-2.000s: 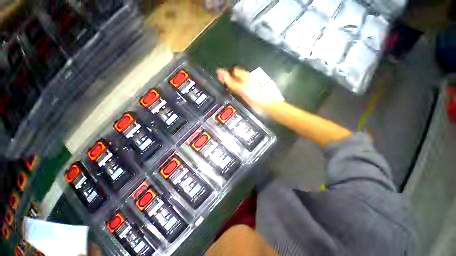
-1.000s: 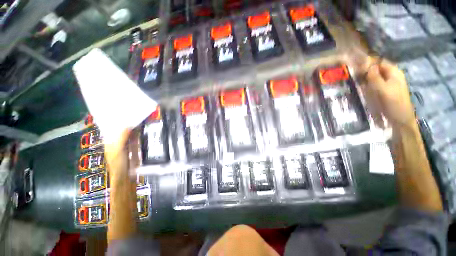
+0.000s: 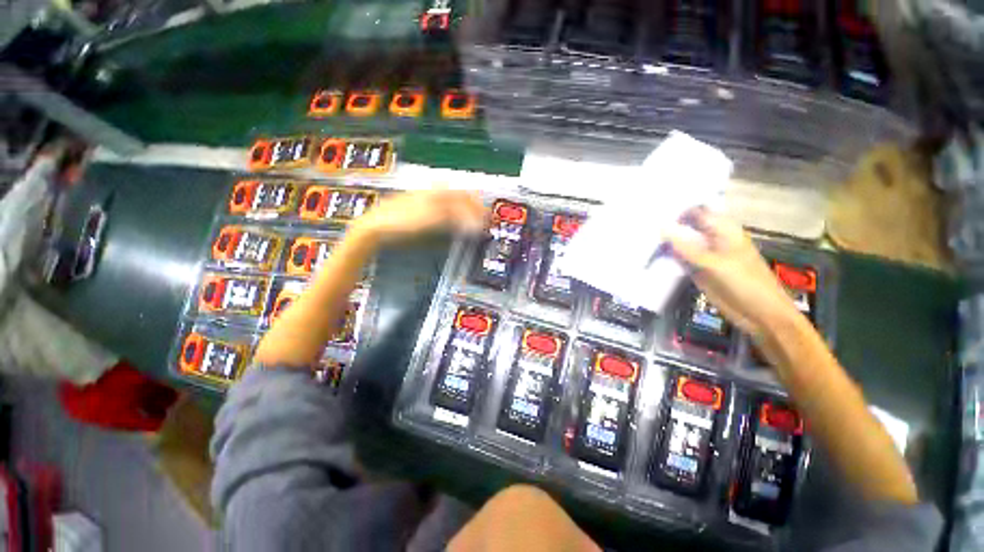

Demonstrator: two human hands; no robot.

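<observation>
A clear blister tray (image 3: 518, 458) lies on the dark green bench in front of me. It holds two rows of black units (image 3: 606, 410) with red-orange ovals at their far ends. My right hand (image 3: 707, 253) is over the tray's far row, its fingers closed on a white label sheet (image 3: 637, 232) that covers parts of several units. A thin dark thing shows at my right fingertips, too small to name. My left hand (image 3: 448, 210) is at the tray's far left corner, beside the first unit; its fingers are blurred, so its grip is unclear.
Orange-edged units (image 3: 243, 246) sit in trays at left, partly behind my left forearm. More orange-edged units (image 3: 406, 104) lie beyond. Stacked trays (image 3: 647, 97) stand behind the work. Cardboard (image 3: 890, 205) is at far right. Another person's sleeve (image 3: 27, 205) shows at the left edge.
The white sheet has passed from my left hand to my right. The raised tray seen one second ago above another no longer appears lifted. My left hand has moved to the tray's far left corner.
</observation>
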